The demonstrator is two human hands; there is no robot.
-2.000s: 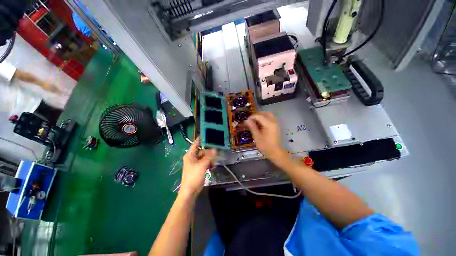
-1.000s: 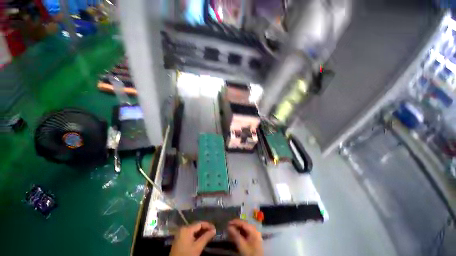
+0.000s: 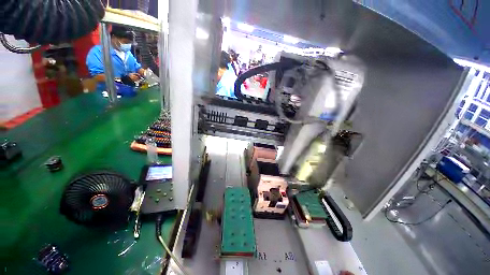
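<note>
A dotted green plate (image 3: 238, 221) lies closed on the left station of the machine bed, in front of me. A second green plate (image 3: 310, 205) sits on the right station, beside the black cable carrier (image 3: 337, 217). The pale yellow-green screwdriver head (image 3: 311, 164) is above and behind the second plate, slightly blurred. My left hand is out of the picture. A small skin-coloured patch at the bottom edge looks like a fingertip of my right hand (image 3: 345, 273); the rest is cut off and its state is hidden.
A pink-beige screw feeder (image 3: 270, 196) stands between the stations. A grey post (image 3: 184, 107) rises at left. Beyond it are a controller (image 3: 158, 188), a black fan (image 3: 98, 198), a dark assembly (image 3: 52, 259) and module rows (image 3: 156, 134). A masked person (image 3: 115, 59) works across the bench.
The windowed cover over the brown jig has given way to the dotted green plate. My hands have dropped almost out of view. The view has tilted up; the screwdriver head has shifted against the right plate.
</note>
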